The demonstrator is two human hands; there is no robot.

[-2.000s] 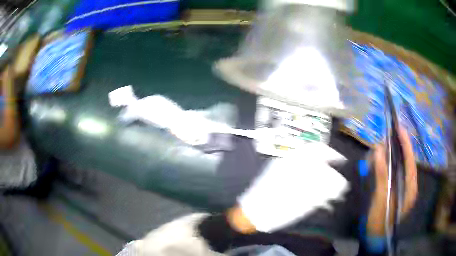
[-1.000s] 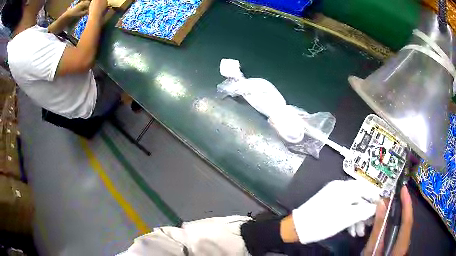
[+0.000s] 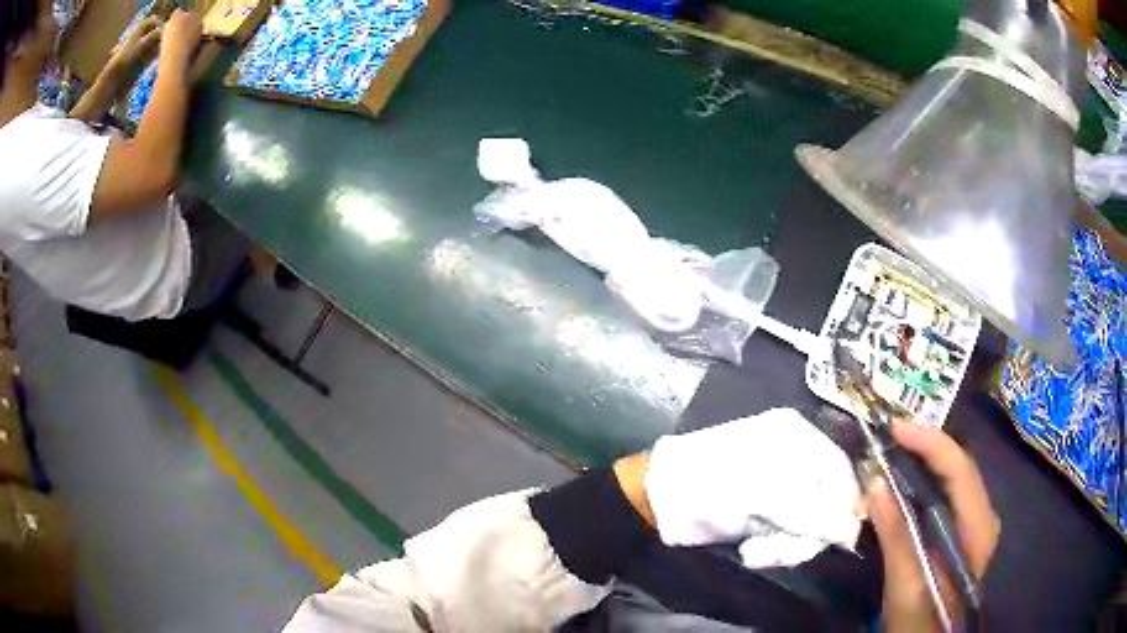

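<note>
The white power strip housing (image 3: 826,371) lies open on the black mat, with a green board, red wire and gold strips inside. Its white cord in a clear bag (image 3: 606,229) stretches to the left. My right hand (image 3: 933,519), bare, holds the dark soldering iron (image 3: 929,501) with a pale feed tube along it; the tip is over the housing's lower left part. My left hand (image 3: 754,485), in a white glove, is below the housing with its fingers curled; whether it holds something small is unclear.
A clear fume hood (image 3: 976,161) hangs over the housing's upper right. A tray of blue components (image 3: 1081,371) is at the right; another tray (image 3: 328,50) is at the upper left. A person in a white shirt (image 3: 93,204) sits at far left. Black mat (image 3: 772,383) lies under the housing.
The view has shifted, so things appear further left. The iron's tip has moved up over the housing. My left hand has drawn away from the housing's lower edge.
</note>
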